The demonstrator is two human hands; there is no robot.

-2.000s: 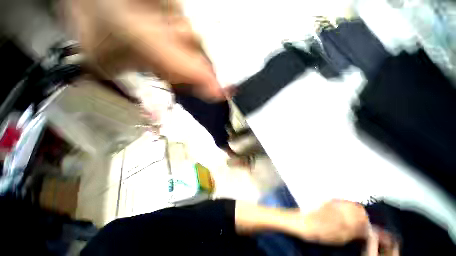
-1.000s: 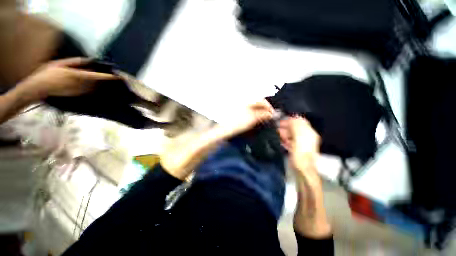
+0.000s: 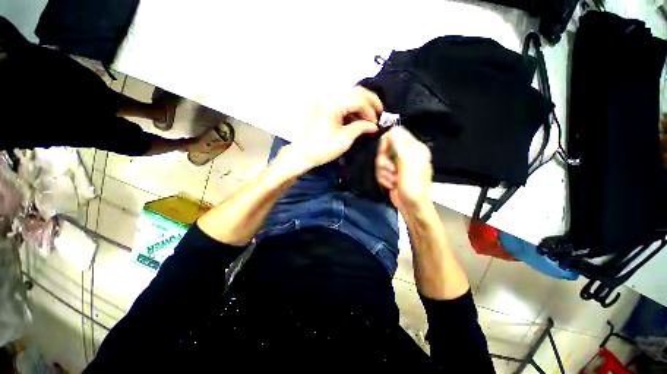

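A black garment lies bunched on the white table, its near edge hanging over the table's front edge towards my body. My left hand pinches the garment's edge between thumb and fingers, beside a small whitish label. My right hand is a closed fist at the same edge, just right of the label. Whether it holds a tool or only cloth cannot be told. A small loop sticks out at the garment's far left edge. A black hanger shows at its right side.
White table. Folded black garments lie at the right, with hanger hooks over the edge. Another black garment lies at the far left. A person's legs and sandals are at the left. A green-and-white carton stands on the tiled floor.
The view has turned and steadied. The other person's hand and the dark cloth at the left have left the picture. Both my hands remain together at the garment's edge.
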